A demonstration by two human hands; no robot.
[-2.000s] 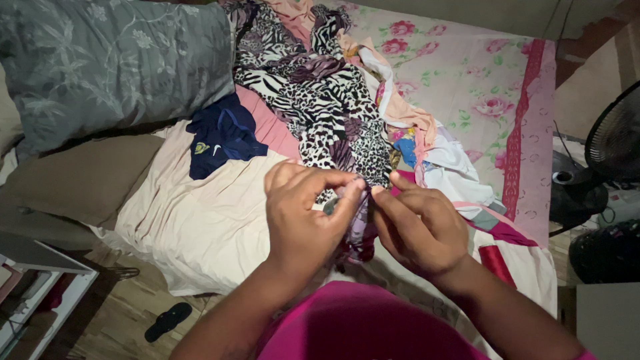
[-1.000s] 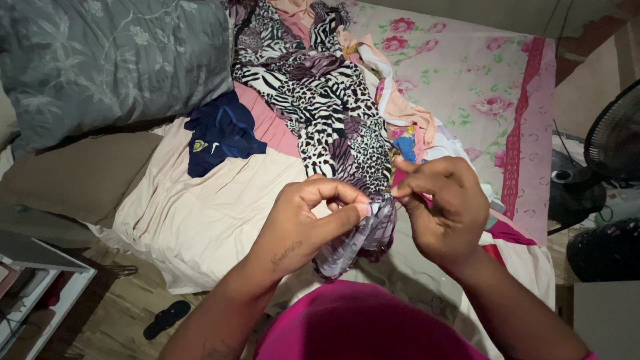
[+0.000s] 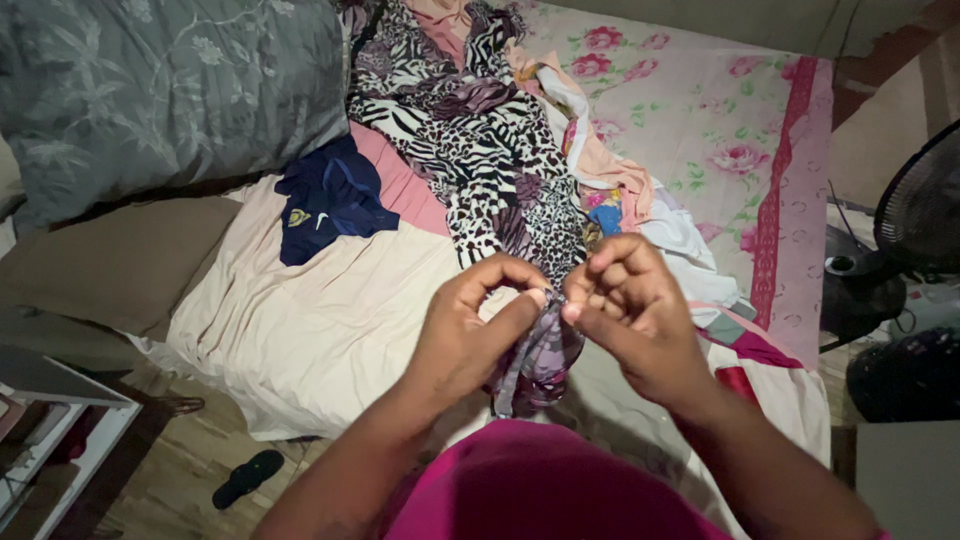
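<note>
Above the bed's near edge, my left hand pinches the gathered edge of a patterned garment in zebra and leopard print, a purplish part of which hangs below my fingers. Right beside it, my right hand has thumb and fingers at the same gathered spot; the fingertips hide the exact point held. The rest of the garment stretches away over the bed. A navy blue garment with a small emblem lies to the left of it, on cream cloth and partly on pink cloth.
A grey pillow and a brown one are at the left. Peach and white clothes lie on the floral sheet. A black fan stands at the right. A shelf unit and a dark flip-flop are at lower left.
Both hands stay close together at the garment's gathered edge while their fingers shift. More of the purplish part hangs below them than two seconds ago.
</note>
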